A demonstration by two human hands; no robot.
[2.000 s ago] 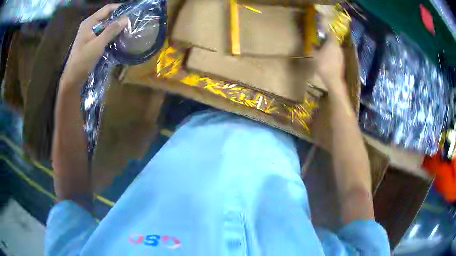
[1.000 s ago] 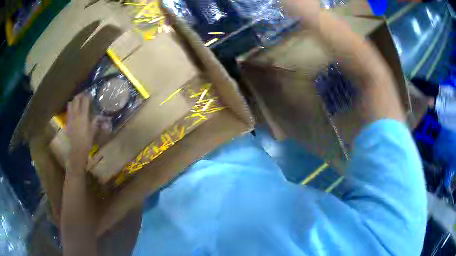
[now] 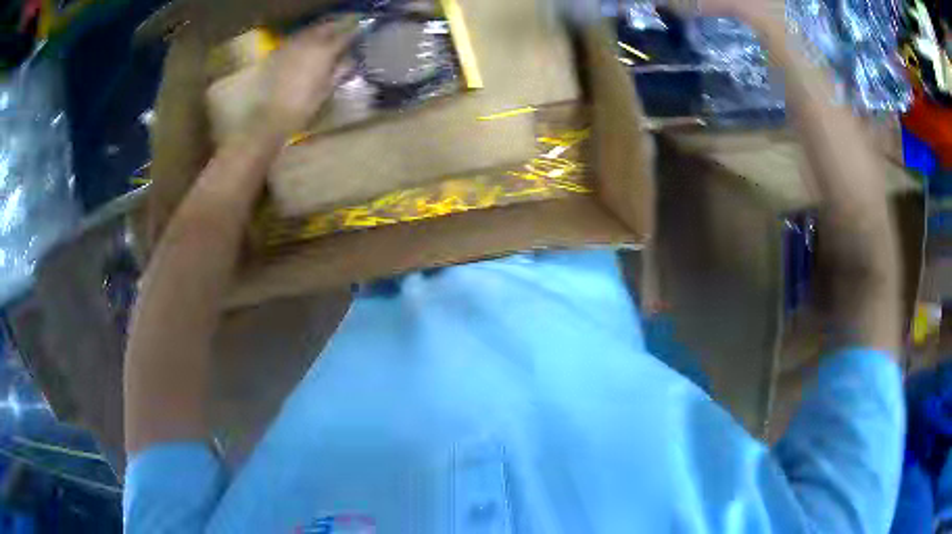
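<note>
A round bagged part with a dark rim lies in a yellow box, whose yellow wall edge stands just right of it. The box rests on brown cardboard in the open carton. My left hand is at the box's left side, against the bag; blur hides whether it grips anything. My right hand is at the top edge, blurred and mostly cut off, over the clear bagged parts. Its fingers cannot be made out.
Yellow scraps lie along the carton's near inside edge. A right side carton stands below my right forearm, with dark items inside. A left side carton is beyond my left forearm. An orange object is at the far right.
The view has swung back from the right carton, so the open carton is central again. My right arm has moved from above the right carton towards the clear bags. My left hand stays by the bagged part.
</note>
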